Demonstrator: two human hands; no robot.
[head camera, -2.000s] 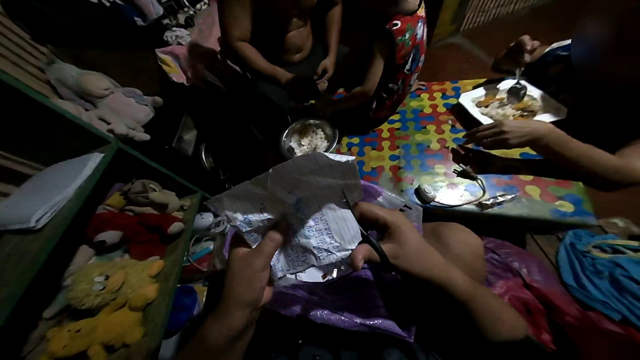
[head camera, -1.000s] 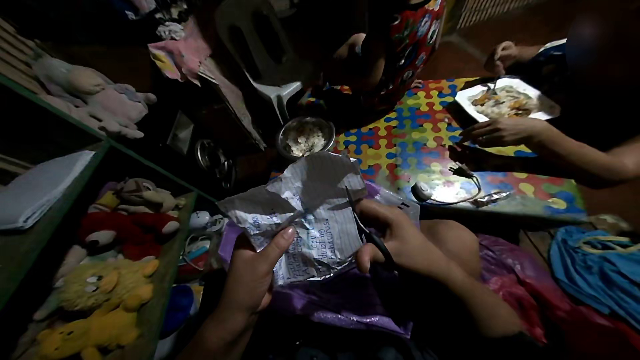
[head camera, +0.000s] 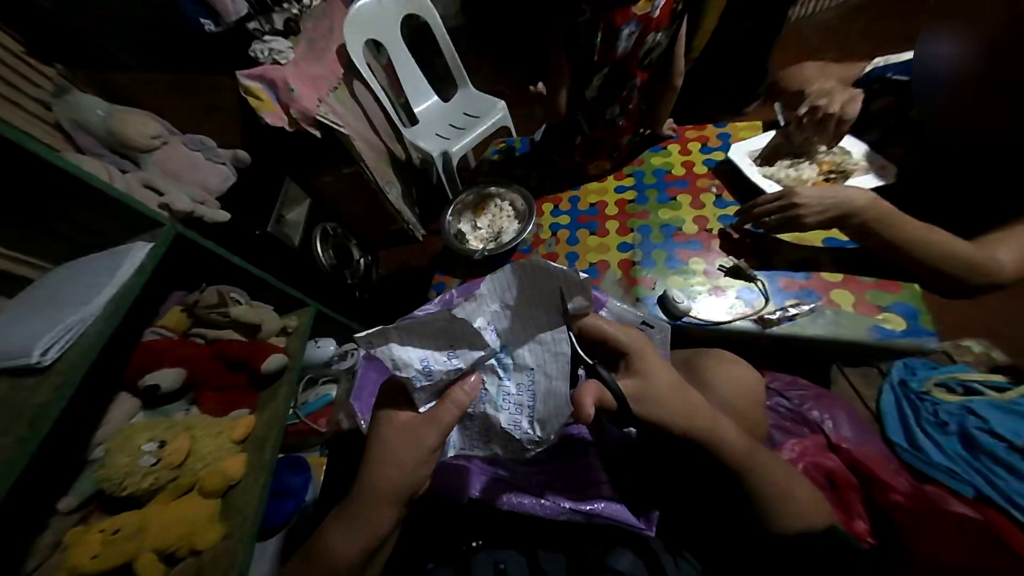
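Observation:
My left hand (head camera: 416, 436) pinches a crumpled sheet of lined paper (head camera: 512, 344) with handwriting, its thumb on top. Black-handled scissors (head camera: 608, 388) are in my right hand (head camera: 640, 372), with the blades pointing up at the paper's right edge. Whether the blades are parted is hard to tell. Beneath the paper, over my lap, lies a shiny purple plastic bag (head camera: 552, 472).
Stuffed toys (head camera: 172, 452) fill a green wooden shelf (head camera: 276, 416) at left. Ahead are a metal bowl of rice (head camera: 488, 220), a white plastic chair (head camera: 436, 104) and a puzzle-patterned table (head camera: 656, 208) with a corded plug (head camera: 740, 272). A person's hands (head camera: 808, 210) are at a plate (head camera: 748, 160) of food.
The person seen beyond the bowl two seconds ago has gone from there, and the white chair shows. The other person's upper hand has moved down to the food. My hands still hold the paper and scissors.

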